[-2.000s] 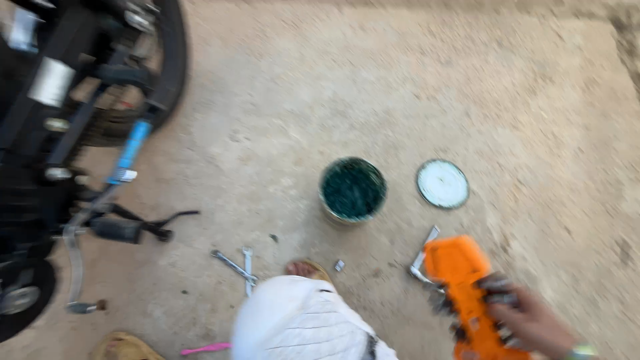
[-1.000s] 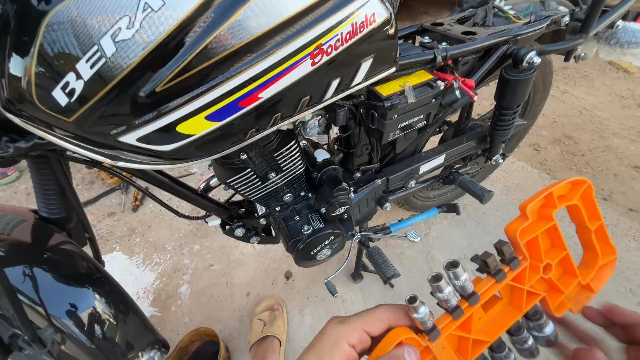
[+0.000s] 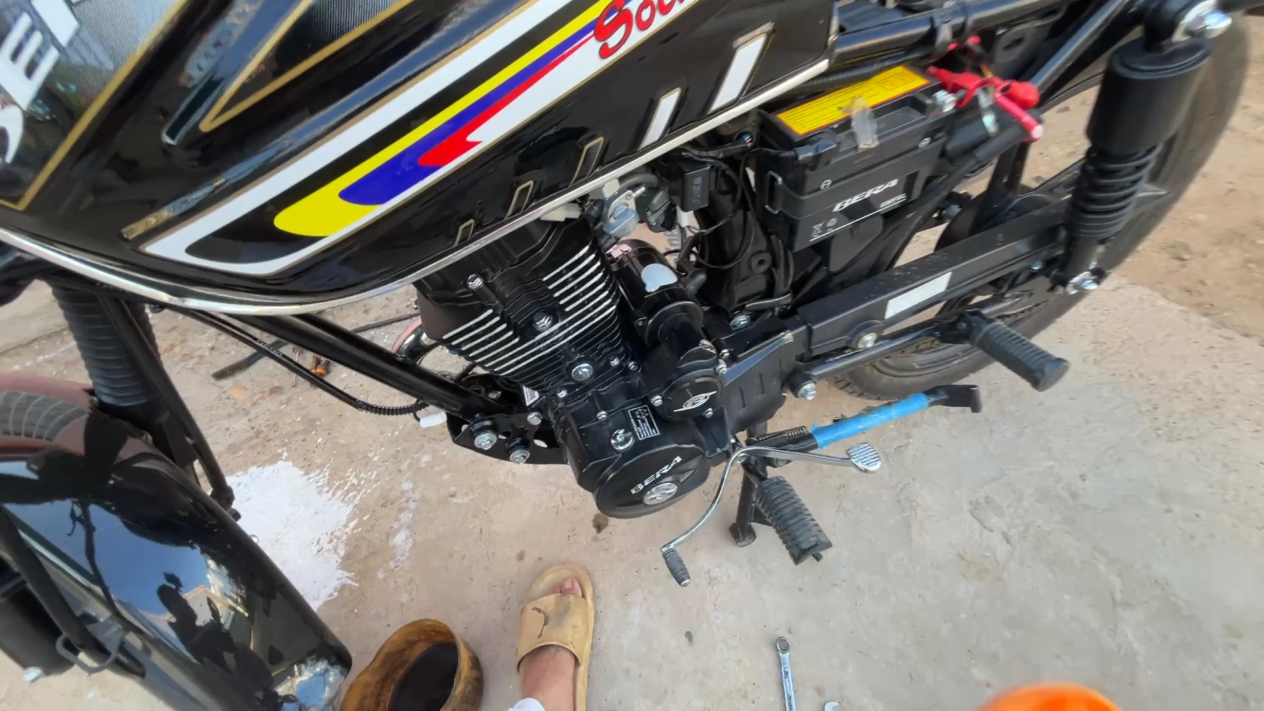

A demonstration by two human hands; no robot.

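Neither of my hands shows in the head view. The top of an orange plastic object (image 3: 1049, 699) just enters at the bottom right edge; what holds it is hidden. A black motorcycle fills the upper part, with its striped fuel tank (image 3: 395, 128), finned engine (image 3: 543, 316) and black battery (image 3: 849, 168) with red leads. The gear shift lever (image 3: 726, 494) and a rubber footpeg (image 3: 793, 518) are below the engine. A combination wrench (image 3: 785, 671) lies on the concrete at the bottom, beside the tip of another metal tool (image 3: 831, 706).
My sandalled foot (image 3: 556, 632) stands near the bottom middle. Left of it is a brown-rimmed container (image 3: 464, 671) with dark contents. A glossy black curved panel (image 3: 178, 592) takes up the lower left. A blue-wrapped kickstand (image 3: 869, 420) reaches out beside the footpegs.
The orange socket holder and both hands were in view one second ago; now only an orange edge shows at the bottom. The view has swung from the floor up to the motorcycle.
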